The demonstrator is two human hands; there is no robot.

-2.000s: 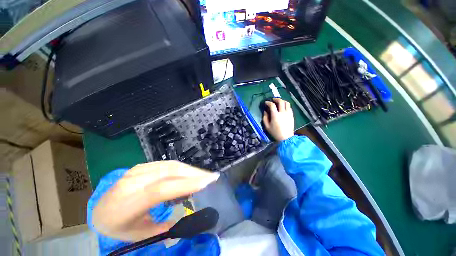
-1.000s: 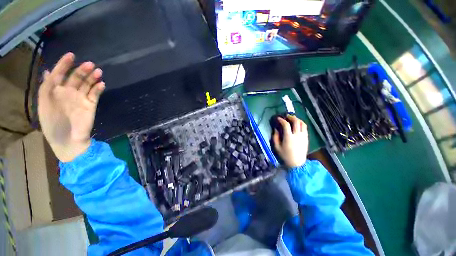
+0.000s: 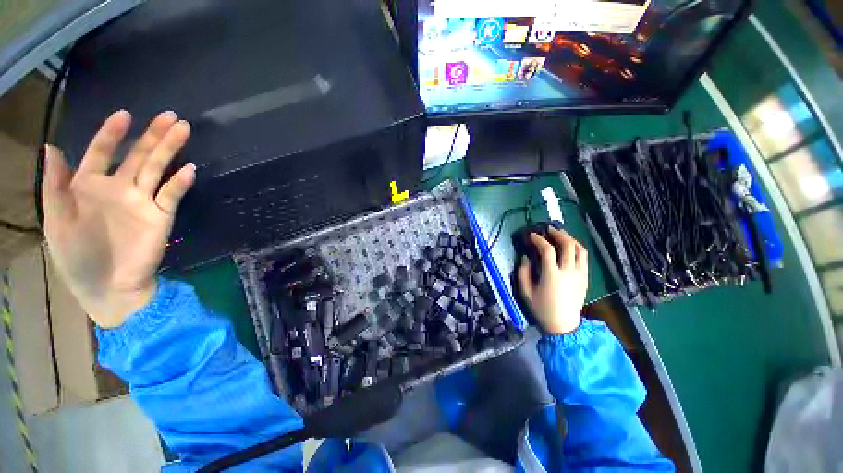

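My left hand [image 3: 116,217] is raised in front of the black computer case, palm showing, fingers apart, holding nothing. My right hand [image 3: 557,280] rests on the small black mouse [image 3: 531,242] on the green top, its fingers curled over it. The monitor [image 3: 545,55] shows a desktop with icons and a pale window at its top. The near tray [image 3: 370,226], a grey perforated basket, lies between my arms with many small black blocks in it.
Computer case [image 3: 250,102] left of the monitor. Far tray [image 3: 603,189] with boom microphones, blue bin [image 3: 769,233] behind it. A grey bag [image 3: 809,425] lies at the lower right. A carton [image 3: 74,342] stands at the left. A black foam-tipped boom [image 3: 356,412] crosses the lower foreground.
My left hand has gone from low over my lap to up by the computer case. My right hand stays on the mouse. The view has shifted, so the trays sit lower and further right.
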